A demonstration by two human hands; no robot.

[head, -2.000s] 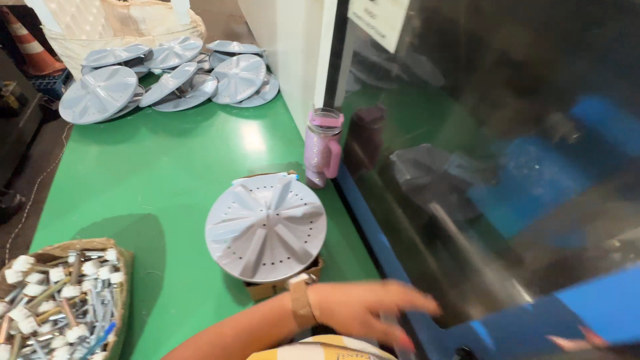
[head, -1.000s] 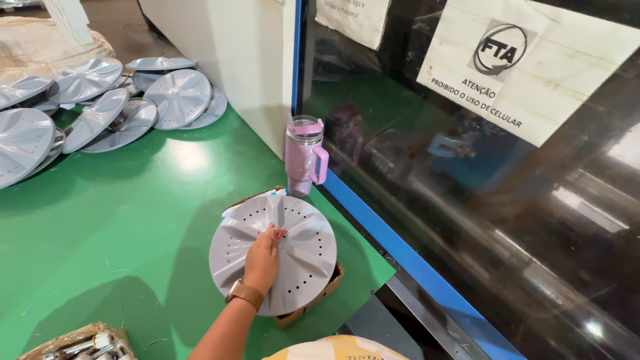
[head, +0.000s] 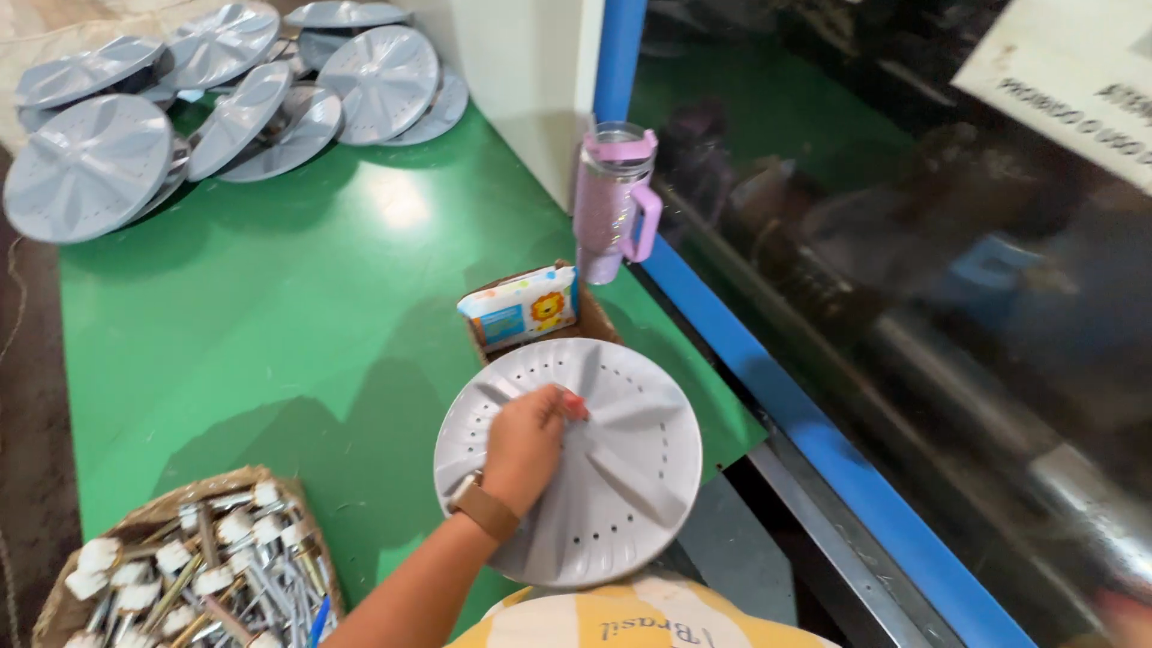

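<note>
My left hand, with a watch on a brown strap at the wrist, pinches a raised rib near the middle of a round grey plastic ribbed disc with small holes. The disc is close to my body, over the near edge of the green table, and overlaps a small cardboard box. A wipes-type packet with a lion picture stands in that box. Only a blurred skin-toned patch, apparently my right hand, shows at the lower right edge; its fingers cannot be made out.
Similar grey discs lie piled at the far left of the green table. A cardboard box of metal bolts or shafts with white caps is at near left. A pink tumbler stands by the blue frame of a dark glass panel.
The disc has moved off the small box towards my body, with my left hand on it, uncovering the packet. Two seconds ago my left hand was off the disc, reaching right.
</note>
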